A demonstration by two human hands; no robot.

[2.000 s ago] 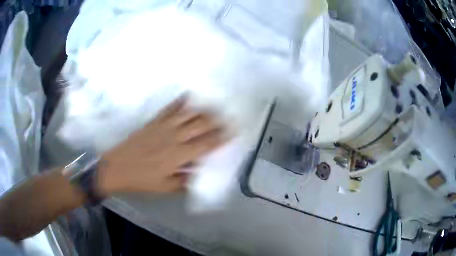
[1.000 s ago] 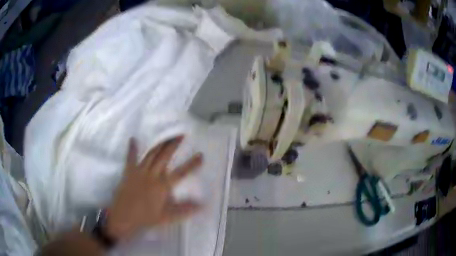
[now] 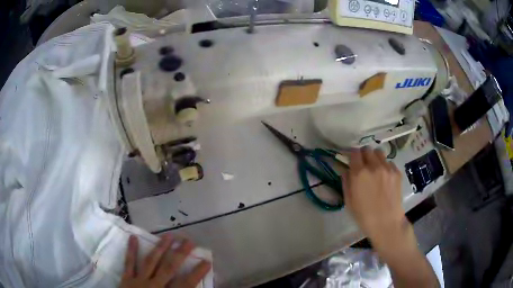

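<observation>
The white garment [image 3: 50,169], with dark topstitching, lies over the left part of the table and beside the needle area. My left hand [image 3: 163,264] lies on its lower right end with fingers spread, cut off by the bottom edge. My right hand [image 3: 374,185] is over the table at the right, slightly blurred, with fingers bent down beside the teal handles of the fabric shears [image 3: 320,177]. A slim pale stick [image 3: 341,159] lies by its fingertips; whether the fingers grip anything is hidden.
The cream JUKI machine head [image 3: 242,79] spans the upper middle, with the control panel [image 3: 374,12] on top. A small white scrap [image 3: 227,176] lies on the bed. A dark phone-like object [image 3: 478,103] and a black square item [image 3: 424,170] are at the right. A crumpled shiny plastic bag [image 3: 357,270] is below the table edge.
The view has swung right, so the garment and machine head sit further left. My right hand has come into view by the shears. My left hand is now lower, on the garment's end.
</observation>
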